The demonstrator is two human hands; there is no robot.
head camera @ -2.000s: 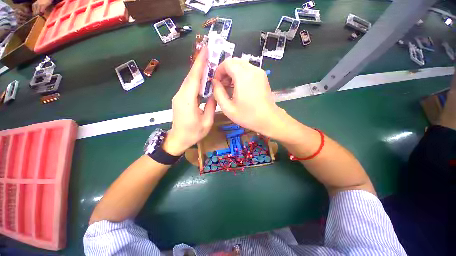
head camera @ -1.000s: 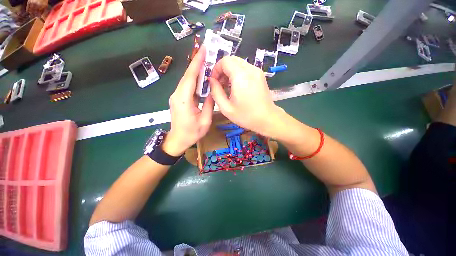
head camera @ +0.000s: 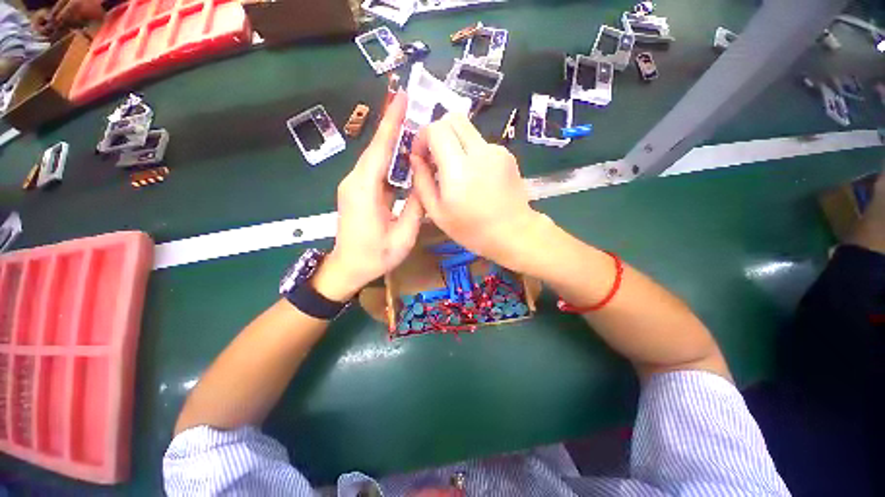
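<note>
My left hand (head camera: pixel 367 214) holds a white plastic housing (head camera: pixel 419 97) on edge above the pale rail, its fingers along the left side. My right hand (head camera: pixel 471 180) is at the housing's near side, with thumb and fingertips pressed at its compartments. The fingers hide what they touch, so I cannot tell if a small part is between them. Below my hands an open carton (head camera: pixel 391 303) holds blue cylindrical cells (head camera: pixel 458 276), some lying, some upright, with red lead wires tangled over them.
Several white housings (head camera: pixel 317 135) and orange-brown parts (head camera: pixel 356 120) lie on the green belt. One housing has a blue cell (head camera: pixel 576 131) beside it. A pink-red tray (head camera: pixel 73 354) is at left, another at upper left. A grey bracket (head camera: pixel 718 92) slants at right. Another person's arm (head camera: pixel 867 233) is at far right.
The housings on the belt have shifted to the right. My left hand still holds the same housing. My right fingers have moved slightly and bent more over its near side.
</note>
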